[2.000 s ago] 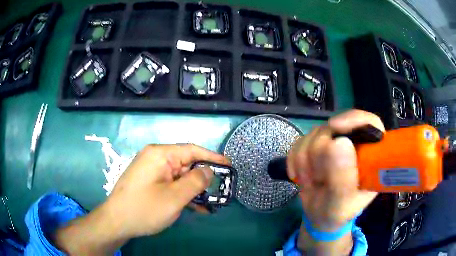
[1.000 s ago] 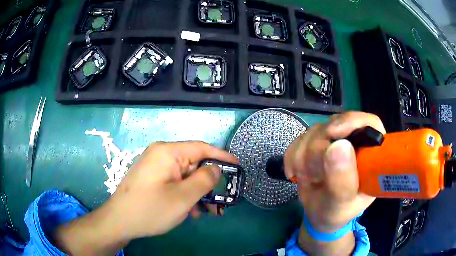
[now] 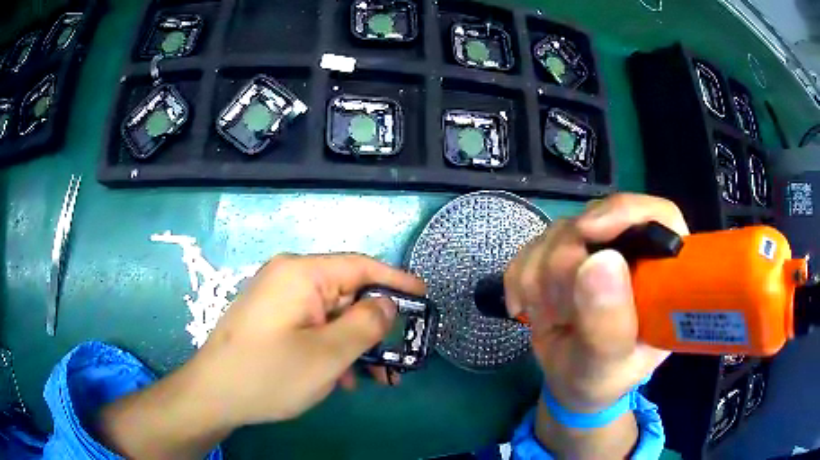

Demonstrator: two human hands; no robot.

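My left hand (image 3: 297, 337) holds a black square watch housing (image 3: 415, 332) by its left side, thumb on its inner edge, just left of the screw plate. My right hand (image 3: 593, 305) is closed around the orange electric screwdriver (image 3: 719, 292), held almost level. Its black nose points left over the grey speckled screw plate (image 3: 467, 243). The thumb lies near the black lever. The screwdriver's tip is hard to make out against the plate. Single screws are too small to tell.
A black foam tray (image 3: 378, 174) with housings in its pockets lies behind; one back pocket is empty. More trays stand at the far left (image 3: 67, 85) and right (image 3: 661, 135). Tweezers (image 3: 61, 256) and a pile of white strips (image 3: 207, 292) lie left on the green mat.
Since two seconds ago, the left hand and housing have shifted slightly right in view. The screwdriver nose has moved slightly left and up. Both hands keep their hold.
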